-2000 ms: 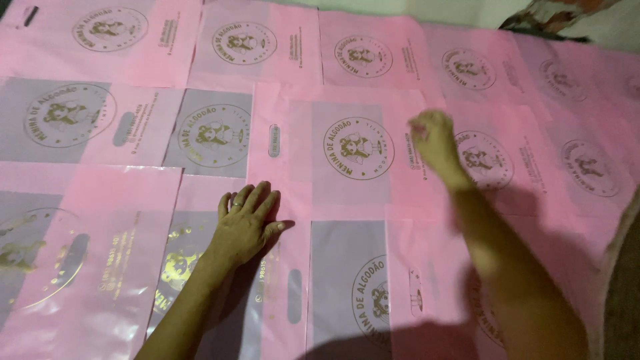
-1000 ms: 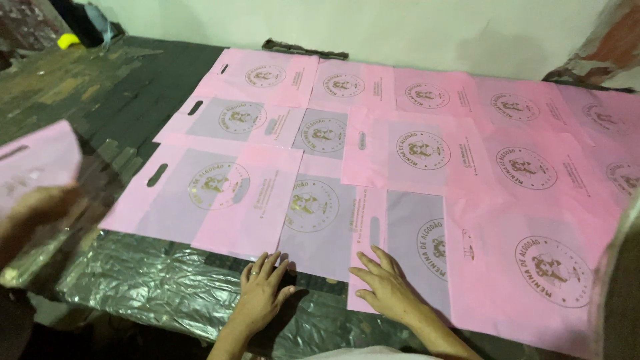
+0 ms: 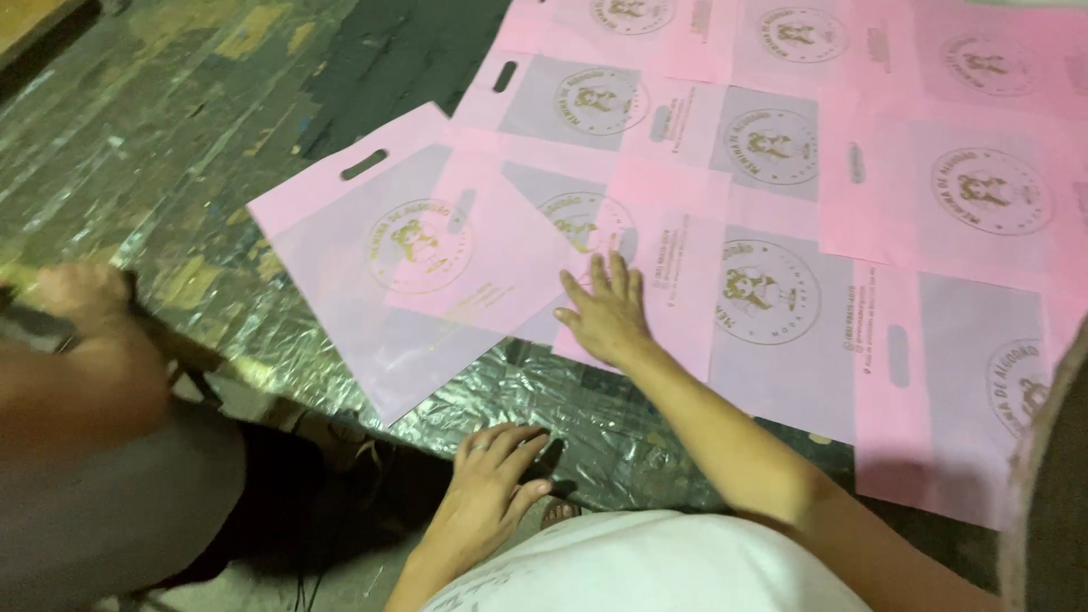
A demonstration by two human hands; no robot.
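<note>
Several flat pink plastic bags (image 3: pixel 773 374) with gold prints and die-cut handles overlap in rows on the dark table. At the left end of the rows, one bag (image 3: pixel 340 246) lies tilted over its neighbours, its lower corner near the table's front edge. My right hand (image 3: pixel 605 310), fingers spread, touches the bags just right of that tilted bag's corner. My left hand (image 3: pixel 501 476), with a ring on one finger, is at the front edge of the plastic-covered table, fingers apart and holding nothing.
Another person's hand (image 3: pixel 85 297) and arm are at the left edge, by the table corner. The worn tabletop (image 3: pixel 187 144) is stained and partly covered in shiny plastic film (image 3: pixel 595 425). A brown edge (image 3: pixel 1041 476) stands at the far right.
The tilted bag now lies over the left end of the rows; one second ago the other person's hand held a pink bag at the left. My right hand has moved left along the bags.
</note>
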